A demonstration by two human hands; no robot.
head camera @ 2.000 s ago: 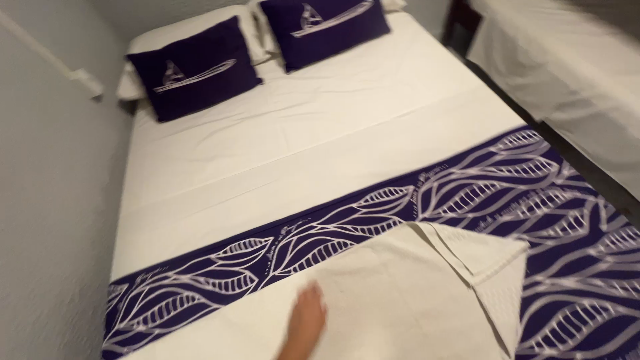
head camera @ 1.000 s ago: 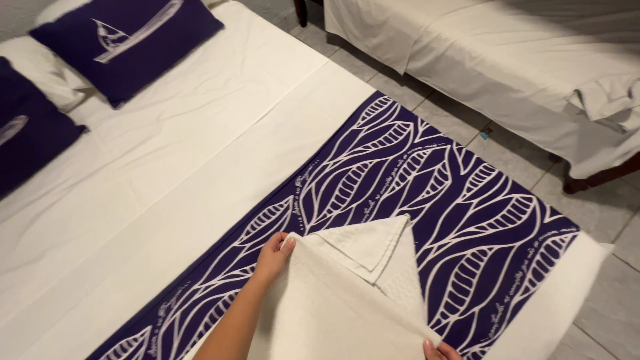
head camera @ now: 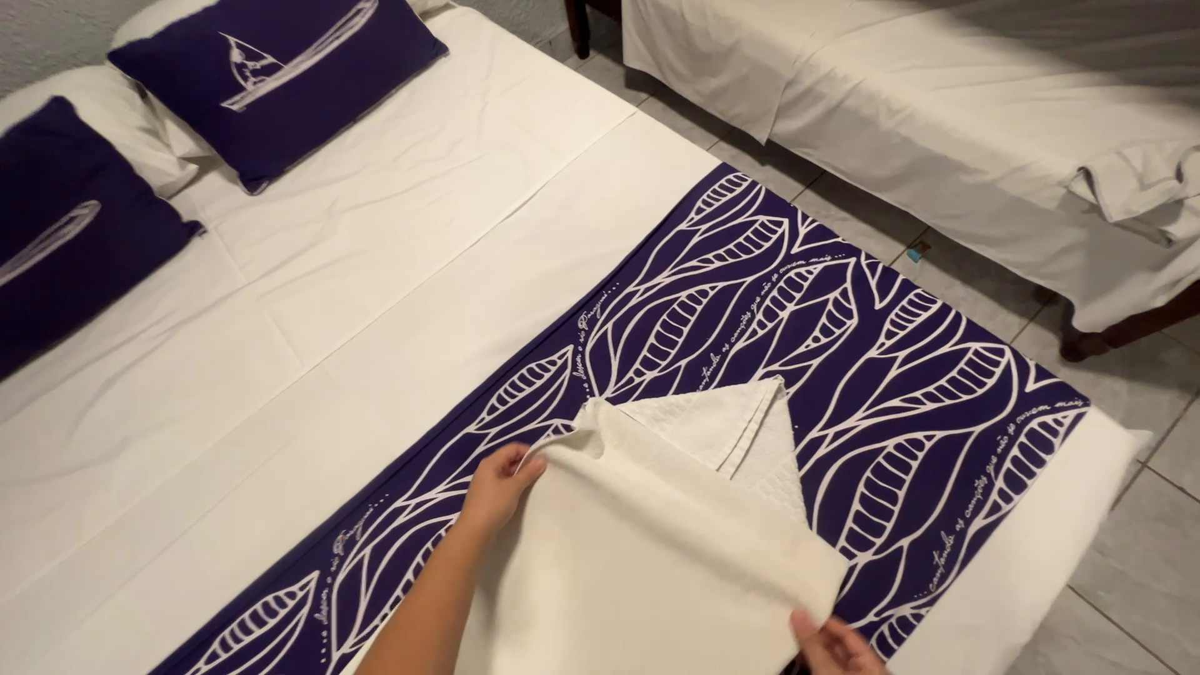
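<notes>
A white towel (head camera: 647, 553) lies over the purple bed runner (head camera: 750, 253), which is printed with white leaf shapes and writing. The towel's far part is folded to a point (head camera: 712, 422) with a hemmed, textured edge showing. My left hand (head camera: 503, 483) pinches the towel's left edge between thumb and fingers. At the lower right, my right hand (head camera: 832, 642) grips the towel's right edge near its corner, partly cut off by the frame. The runner crosses the bed over a white sheet (head camera: 394, 253).
Purple cushions (head camera: 300, 66) with a white boat print rest against white pillows (head camera: 122, 122) at the upper left. A second bed with a white cover (head camera: 844, 103) and wooden legs stands at the right, a white towel (head camera: 1144, 187) on it. Tiled floor (head camera: 937, 281) runs between the beds.
The view has swung toward the bed's right side. My right hand has come into view at the towel's right edge, and my left hand now holds the left edge.
</notes>
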